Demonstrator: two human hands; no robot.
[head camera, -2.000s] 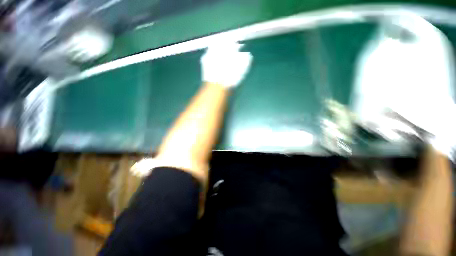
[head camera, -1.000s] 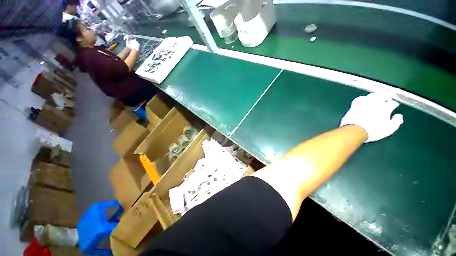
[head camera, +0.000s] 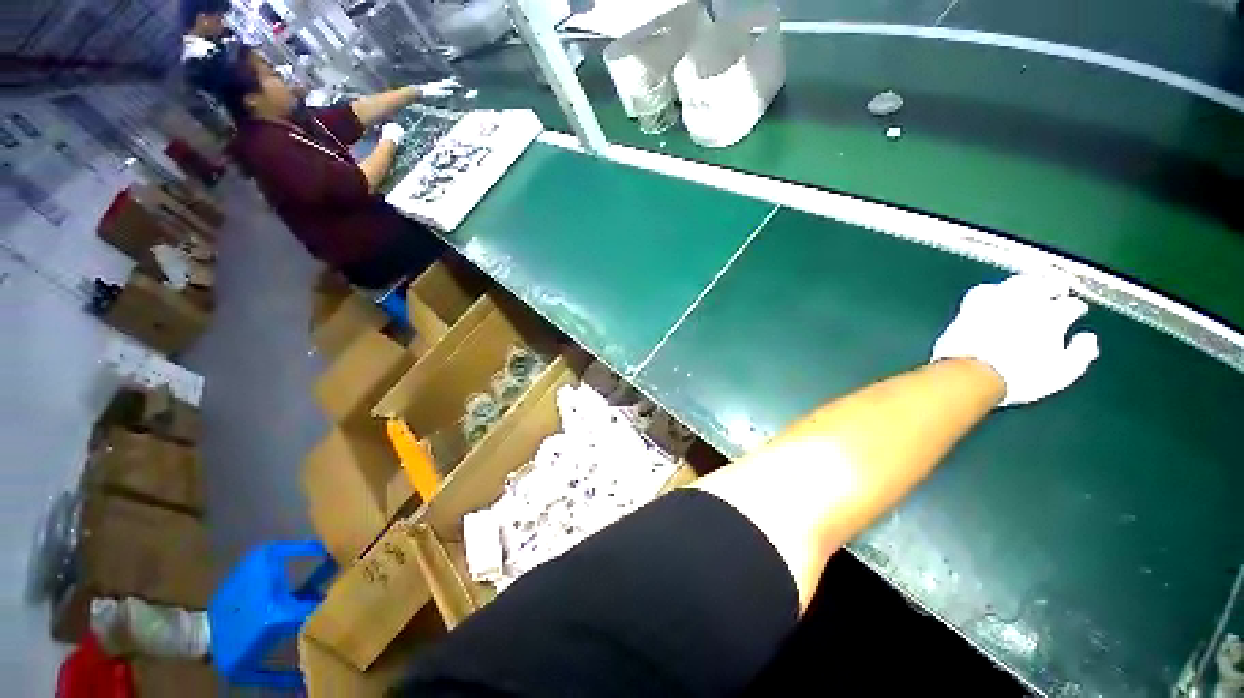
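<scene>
My left hand (head camera: 1016, 341), in a white glove, rests on the green bench (head camera: 709, 300) at its far edge beside the pale rail. Its fingers are apart and I see nothing in it. My right hand is out of the picture. Two white housings (head camera: 730, 82) stand side by side on the green belt beyond the rail, at the top middle. An open carton of small white parts (head camera: 580, 484) stands below the bench edge, left of my forearm.
A neighbouring carton holds round greyish parts (head camera: 499, 396). An orange strip (head camera: 412, 458) stands by it. A blue stool (head camera: 262, 614) is on the floor. A co-worker (head camera: 321, 177) sits at the far left by a white tray (head camera: 467, 167). A post (head camera: 559, 75) rises at the rail.
The view has swung left from the bench in front of me. My right hand and the large white object near it have left the picture. The co-worker's arm now reaches out over the bench.
</scene>
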